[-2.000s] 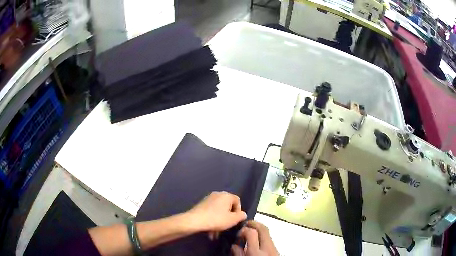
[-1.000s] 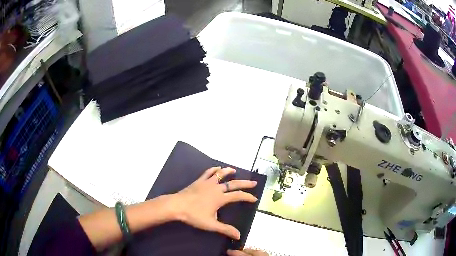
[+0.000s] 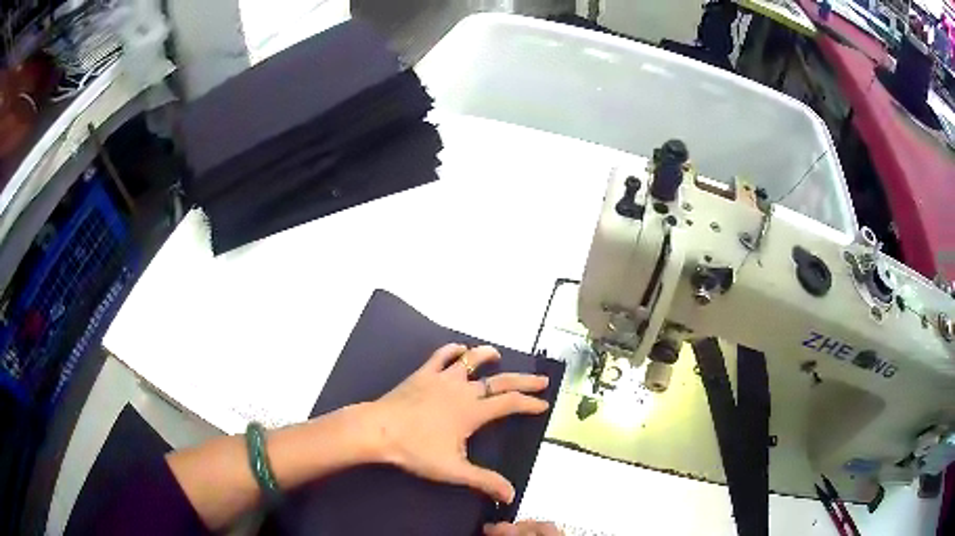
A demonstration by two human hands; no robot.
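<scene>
A dark fabric panel (image 3: pixel 382 356) lies on the white table, left of the needle area, its right edge near the needle plate (image 3: pixel 586 424). My left hand (image 3: pixel 450 414) lies spread flat on the panel, fingers apart and pointing to its right edge. My right hand (image 3: pixel 524 529) is mostly cut off by the bottom edge of the picture; only some fingers show at the panel's lower right edge. The cream-white sewing machine (image 3: pixel 723 283) stands at right with its lamp lit. Two narrow black strips (image 3: pixel 752 419) lie on the bed right of the needle.
A thick stack of dark panels (image 3: pixel 304 136) lies at the far left of the table. A translucent white bin (image 3: pixel 628 99) stands behind the table. Red-and-black snips (image 3: pixel 835 508) lie at lower right. Another dark piece (image 3: pixel 115 471) is low at left. Blue crates (image 3: pixel 68 272) stand at left.
Since two seconds ago, my left hand has opened from a pinch at the panel's edge to lie flat on it. My right hand has moved down, mostly out of the picture.
</scene>
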